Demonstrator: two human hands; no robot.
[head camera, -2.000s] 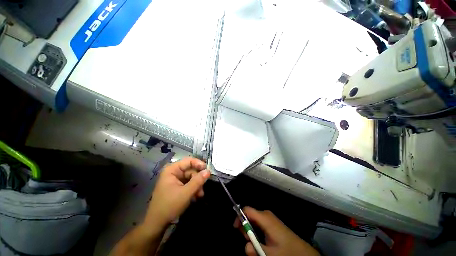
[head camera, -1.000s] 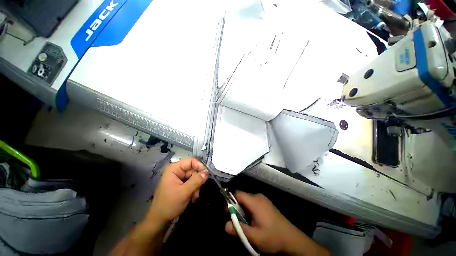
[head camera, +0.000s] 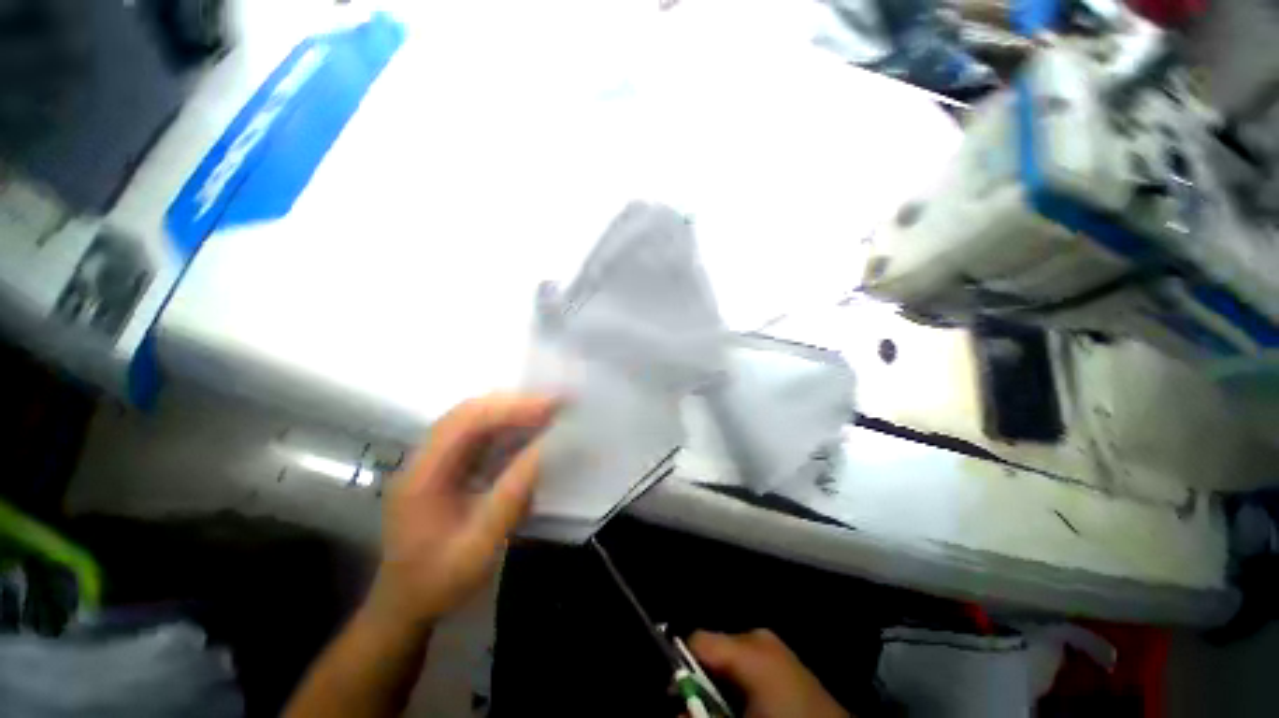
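Note:
Pale-backed fabric panels lie at the table's front edge, blurred, with one part raised behind my left hand. My left hand is at their left edge with thumb and fingers together, seemingly pinching the fabric; the blur hides the exact grip. My right hand, cut off by the bottom edge, holds the scissors. The blades point up and left, their tip close to the panels' lower corner. Another pale panel lies to the right on the table.
The sewing machine head stands at right, with a dark smartphone on the bed. The white table bears a blue label. Fabric pieces and a green rim are below left. A red bin is below right.
The view has shifted and blurred. The near panels have moved and bunched up, one part now raised. My left hand has opened slightly, and the scissors have moved away from its fingertips.

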